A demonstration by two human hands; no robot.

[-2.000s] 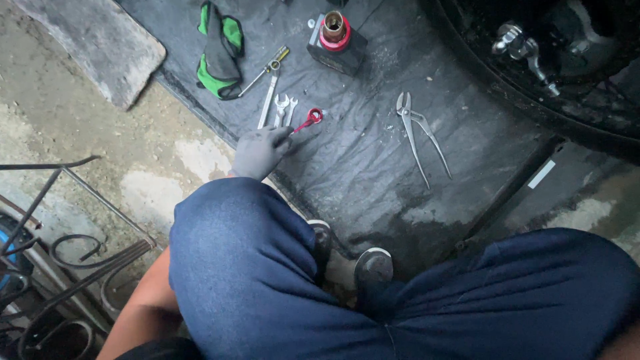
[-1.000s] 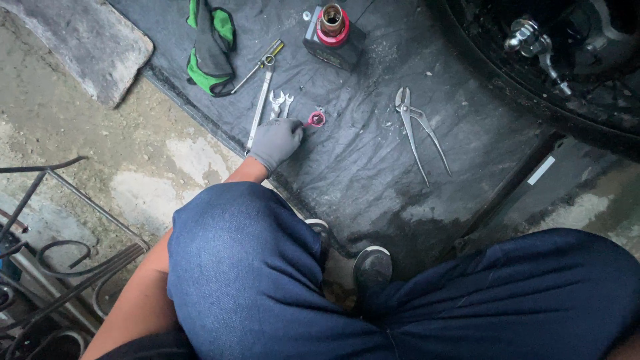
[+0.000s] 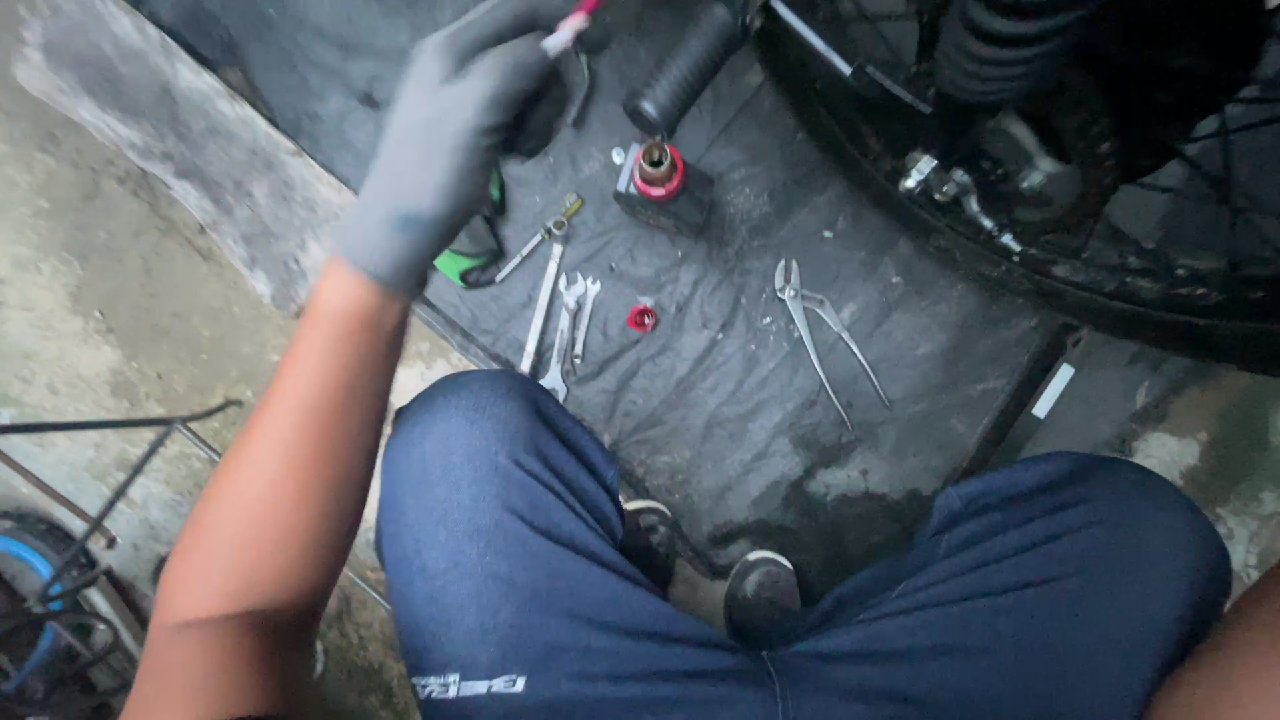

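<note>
My left hand (image 3: 470,120), in a grey glove, is raised at the upper left with its fingers closed on a small red and white item (image 3: 568,32), cut by the top edge and blurred. Below it on the dark sheet (image 3: 730,330) lie a long metal tool (image 3: 543,305), two wrenches (image 3: 565,330) and a small red ring-shaped part (image 3: 642,318). Slip-joint pliers (image 3: 800,310) lie to their right, handles spread. A dark container with a red neck (image 3: 658,175) stands behind. My right hand is out of view; only part of the right arm shows at the lower right edge.
A spoked wheel with a black tyre (image 3: 1100,310) fills the upper right, and a black rubber handlebar grip (image 3: 685,70) juts in near it. A green and black glove (image 3: 468,262) lies under my left arm. Bent metal rods (image 3: 130,425) stand at the lower left.
My left hand has risen from beside the wrenches to the upper left, away from the sheet. The red ring-shaped part remains on the sheet. The view has shifted, with the handlebar grip now showing.
</note>
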